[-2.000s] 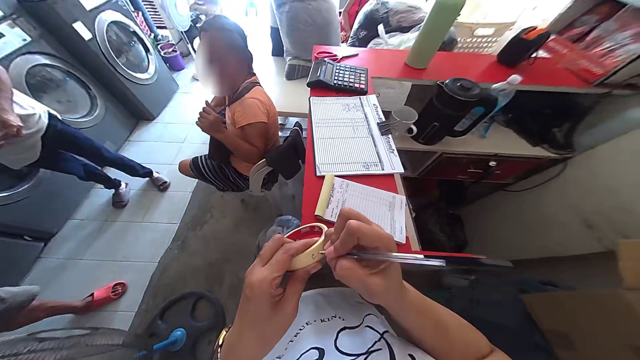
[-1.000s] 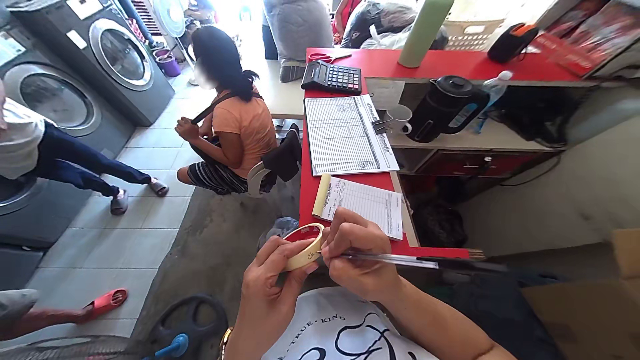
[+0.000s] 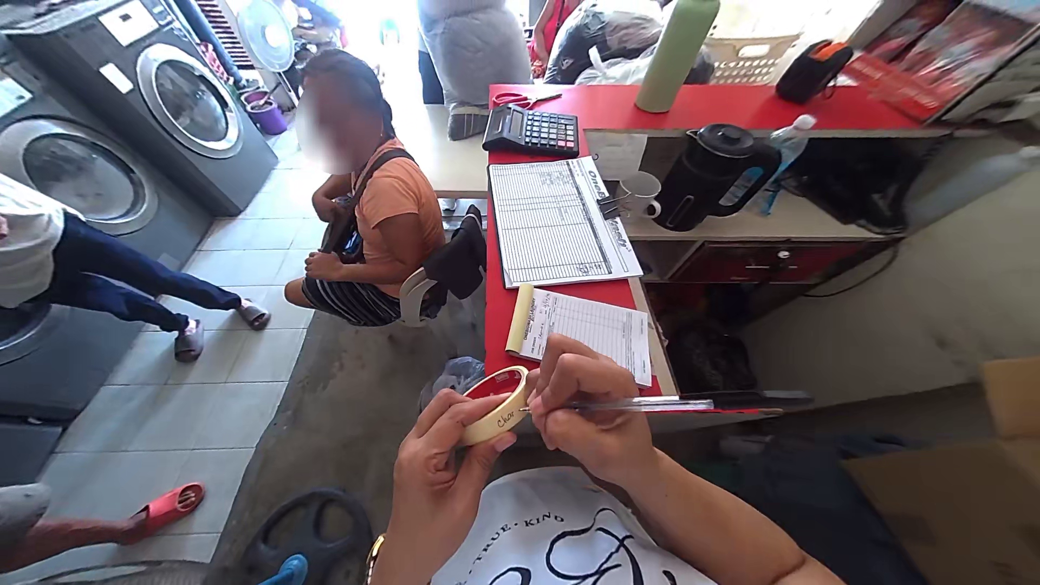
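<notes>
My left hand holds a roll of cream masking tape by its ring, with fingers inside the core. Handwriting shows on the tape's outer face. A clear-barrelled ballpoint pen is gripped in my right hand, its tip at the tape beside the handwriting. Just beyond my hands, a receipt pad lies open on the red counter. Farther along the counter are ruled sheets held by a black binder clip, then a black desk calculator.
Red-handled scissors, a green bottle, a glass mug and a black electric kettle stand or lie around the counter. A seated person is to the left, near front-loading washers. Another person's legs are farther left.
More handwriting shows on the tape than is plain in the earlier frames. The seated person's head has turned away and then back toward the left. Both my hands keep their holds.
</notes>
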